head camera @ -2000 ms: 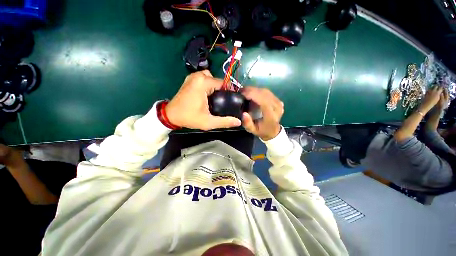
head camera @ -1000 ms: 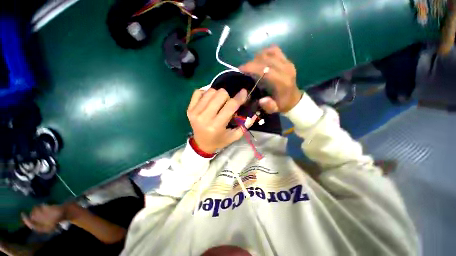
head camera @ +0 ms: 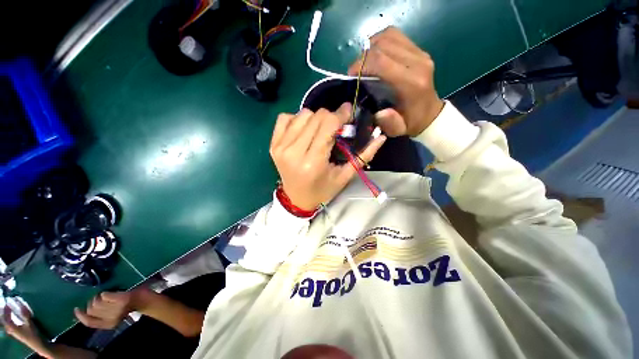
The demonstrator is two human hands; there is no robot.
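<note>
A black rounded housing point(head camera: 333, 96) is held between my hands near the bench's front edge, its open side facing me. My left hand point(head camera: 308, 154) grips its left side, fingertips inside among the wires. My right hand point(head camera: 403, 80) holds its right side, thumb at the opening. Red and blue wire leads point(head camera: 361, 172) hang toward my shirt, ending in a white plug. A thin yellow-and-black lead point(head camera: 359, 84) rises to a small white plug beside my right fingers. A white cable point(head camera: 310, 52) curves around the housing's back and lies on the bench. The inside is partly hidden by my fingers.
Black wired housings point(head camera: 172, 42) and a grey-black part point(head camera: 251, 66) lie on the green bench point(head camera: 175, 112) beyond my hands. At left are a blue bin point(head camera: 35, 133) and a heap of black rings point(head camera: 87, 238). A neighbour's hands point(head camera: 105, 308) are at lower left.
The housing was turned from closed side up to open side toward me, and the white cable now extends behind it. The view has swung left, showing more of the neighbour's side.
</note>
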